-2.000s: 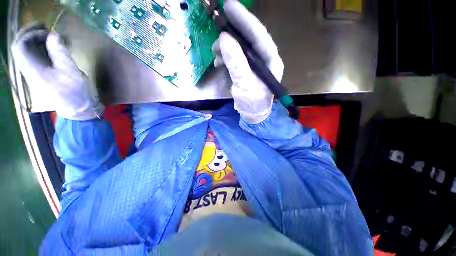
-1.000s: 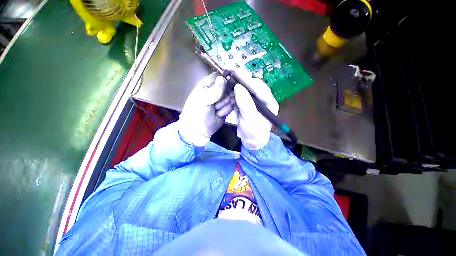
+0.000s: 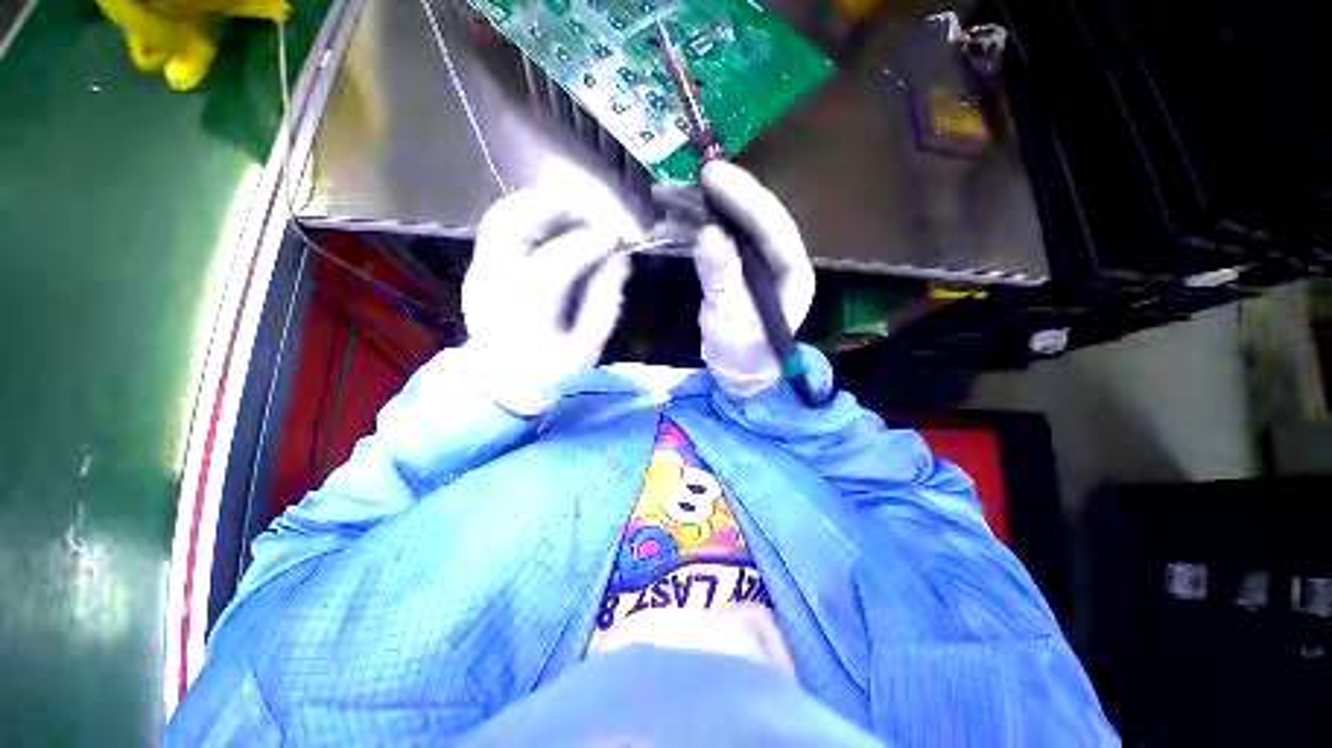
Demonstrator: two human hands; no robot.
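The green printed circuit board (image 3: 643, 66) lies on the steel bench top (image 3: 906, 190), cut off by the top edge of the picture. My right hand (image 3: 752, 278), in a white glove, holds the black soldering iron (image 3: 771, 314) like a pen. Its metal tip points up over the board; I cannot tell if it touches. My left hand (image 3: 548, 285), gloved and slightly blurred, is left of the right hand at the bench's front edge. Its fingers are curled on the thin solder wire (image 3: 471, 105), which runs up and left from them.
A green belt (image 3: 102, 365) runs along the left, with part of a yellow fan (image 3: 175, 41) on it. The iron stand with its yellow-brown patch (image 3: 957, 117) is right of the board. Black racks (image 3: 1169, 161) stand at the right. Red-lined trays (image 3: 358, 380) are below the bench edge.
Since one second ago, the view has shifted, so the board sits higher in the picture. My hands have moved slightly apart, and the iron now points more upright over the board.
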